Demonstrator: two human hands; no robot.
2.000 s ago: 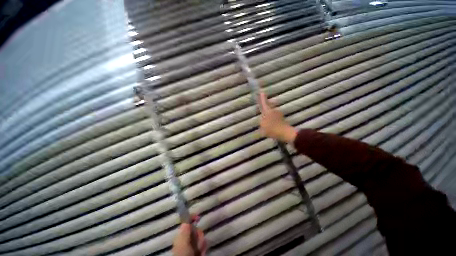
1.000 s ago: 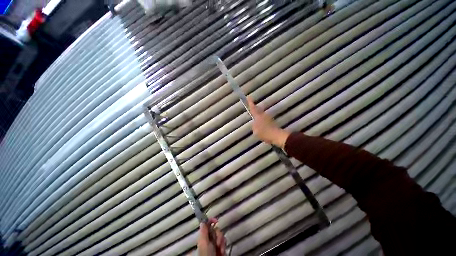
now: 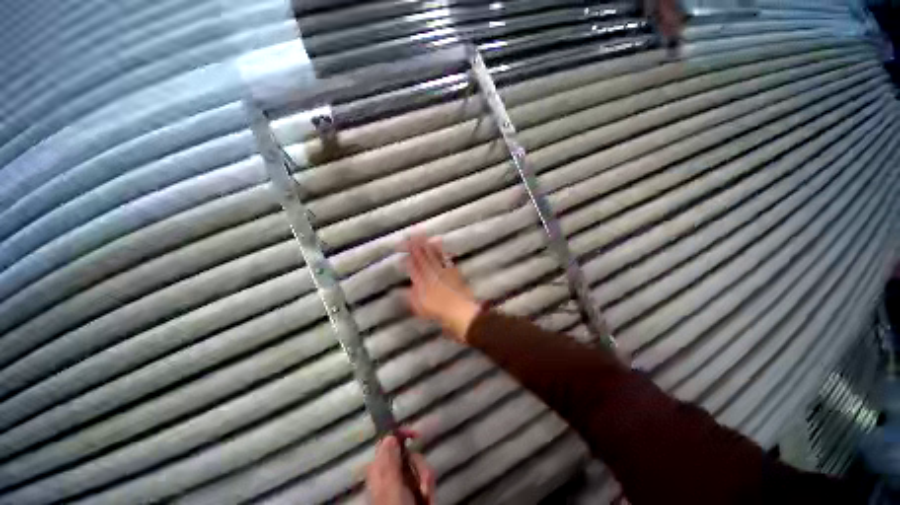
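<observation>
The silver metal frame (image 3: pixel 321 271) lies over the beige ridged fabric (image 3: pixel 187 325), its two long rails slanting from upper left to lower right. My left hand (image 3: pixel 400 473) is at the bottom edge of the view, closed around the near end of the left rail. My right hand (image 3: pixel 437 286), in a dark brown sleeve, is between the two rails, palm down over the beige ridges, fingers extended and holding nothing. Whether it touches the fabric is unclear. The frame's near end is hidden by my right arm.
Bluish-white ridges (image 3: pixel 109 108) lie at the upper left. Bare dark shiny tubes (image 3: pixel 553 30) show at the top. A small brown thing (image 3: pixel 668 20) is blurred at the top right. Silver bars (image 3: pixel 839 414) show at the lower right edge.
My right hand has let go of the right rail and moved left, between the rails. My left hand still holds the left rail. The view has shifted.
</observation>
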